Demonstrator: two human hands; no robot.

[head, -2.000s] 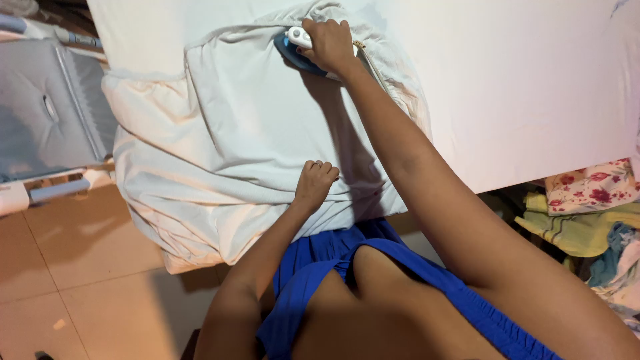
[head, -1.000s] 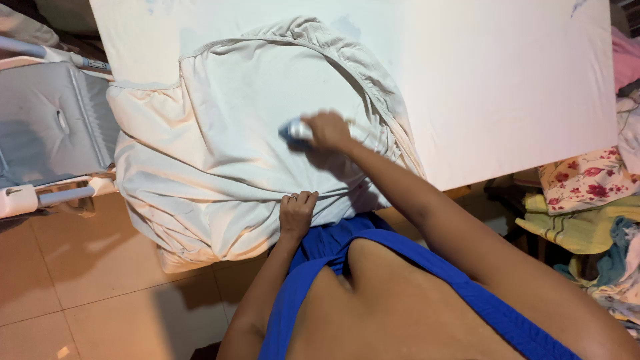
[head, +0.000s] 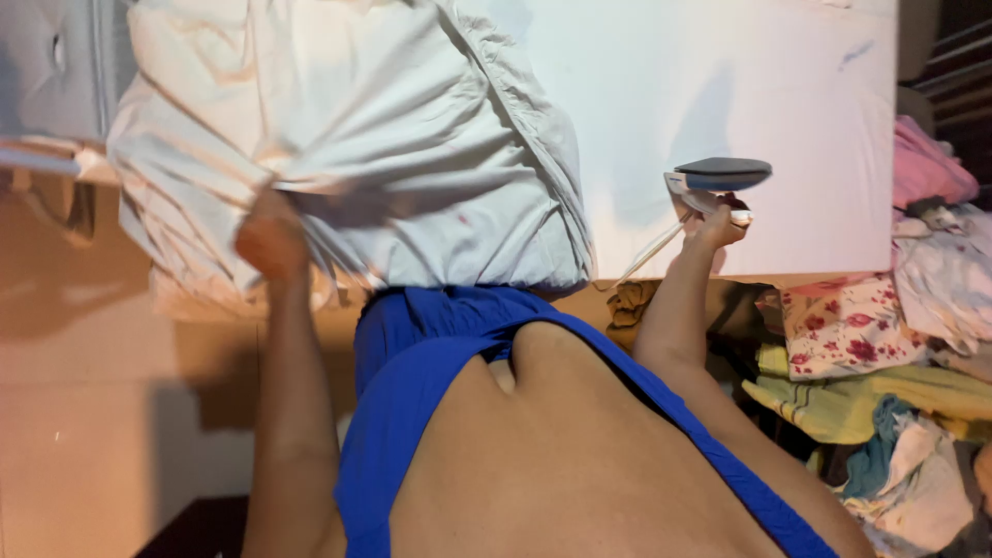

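Note:
A rumpled white fitted sheet (head: 434,139) with a gathered edge covers the left part of the table and hangs over its front. My left hand (head: 273,240), blurred, grips a bunch of this sheet and pulls it into folds. To the right, my right hand (head: 721,226) holds a clothes iron (head: 725,174) by its handle, tilted so that its grey soleplate faces away from me. The cord runs from the iron's rear down to the table's front edge. The iron is apart from the sheet.
The white-covered table (head: 806,101) reaches to the right, with a small blue mark on its cover. A grey padded item (head: 54,70) stands at the upper left. Floral fabric (head: 852,325), a yellow-green cloth (head: 868,399) and other clothes are heaped at the right.
The iron in my right hand has left the sheet and moved right, over the bare table cover. My left hand has moved left and bunches the sheet. The view has shifted.

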